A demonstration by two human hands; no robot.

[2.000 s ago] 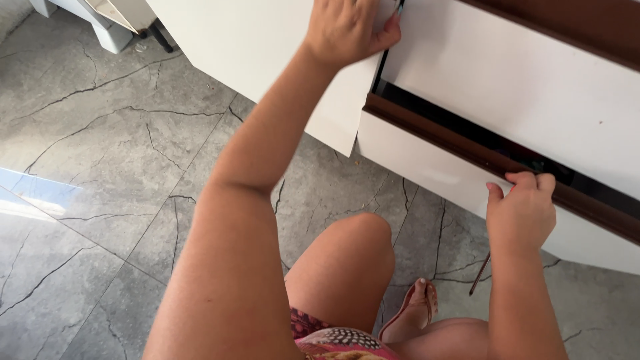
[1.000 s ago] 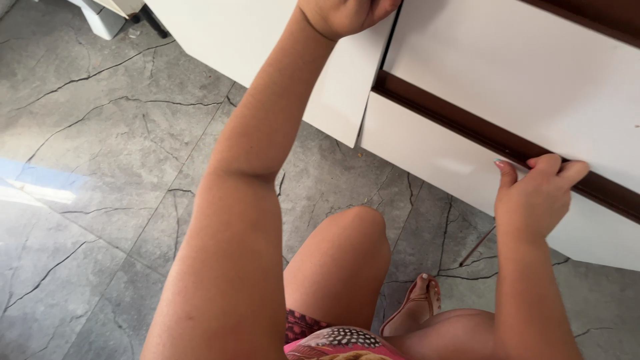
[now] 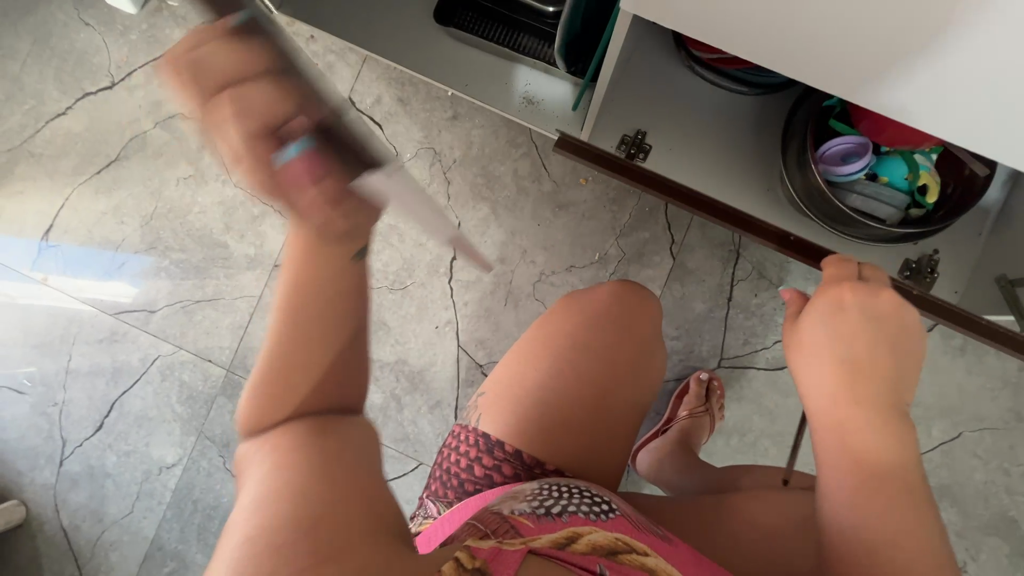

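Observation:
My left hand (image 3: 280, 128), blurred, is closed around the brown edge of a white cabinet door (image 3: 424, 212) at the upper left. At the right, the fingers of my right hand (image 3: 856, 320) hook over the brown edge strip of another cabinet door (image 3: 688, 200), seen nearly edge-on. A thin brown stick (image 3: 794, 452) shows below that hand; its upper end is hidden. Behind the strip, a round metal pan (image 3: 788, 180) on the cabinet floor holds a purple lid (image 3: 845, 158) and several colourful plastic pieces.
Metal hinges (image 3: 634, 146) sit near the cabinet's front edge. Another dark round pan (image 3: 720, 72) and a black tray (image 3: 496, 40) stand inside. A white panel (image 3: 896, 48) hangs above. My knee (image 3: 616, 312) and sandalled foot (image 3: 692, 408) are below, over grey cracked-pattern floor tiles (image 3: 384, 320).
Both cabinet doors have opened, baring the pans and trays inside. My left hand has moved left and down with its door. My right hand remains on the brown edge.

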